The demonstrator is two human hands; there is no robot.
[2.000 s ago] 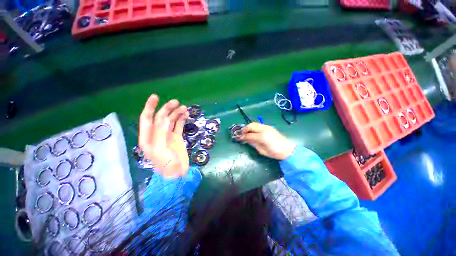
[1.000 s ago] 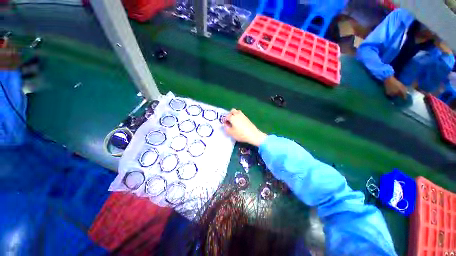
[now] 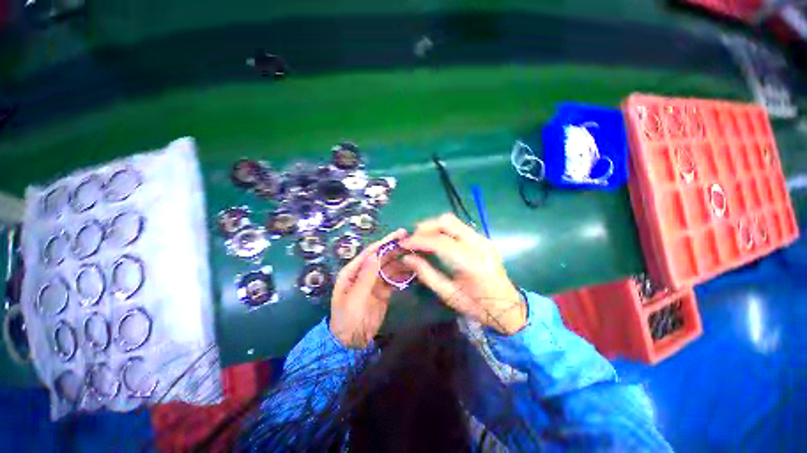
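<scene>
My left hand (image 3: 361, 296) and my right hand (image 3: 469, 270) meet near the front edge of the bench. Between their fingertips they hold a thin metal ring (image 3: 395, 266), tilted, with both hands touching it. Several dark-and-silver round units (image 3: 311, 195) lie in a loose pile behind and left of my hands. A white sheet (image 3: 172, 265) at the far left bears rows of thin dark rings (image 3: 90, 279). Black tweezers (image 3: 451, 186) and a blue stick (image 3: 480, 208) lie on the bench just behind my right hand.
A blue box (image 3: 553, 146) of white rings stands right of the tweezers, with loose white rings (image 3: 527, 159) and a black ring (image 3: 533, 194) beside it. A coral compartment tray (image 3: 699, 181) is at right, above a lower coral bin (image 3: 650, 349). The green belt (image 3: 398, 106) runs behind.
The view has swung back from the white sheet to the bench. My right hand has left the sheet's corner, and my left hand is back in view. Both now hold a thin ring.
</scene>
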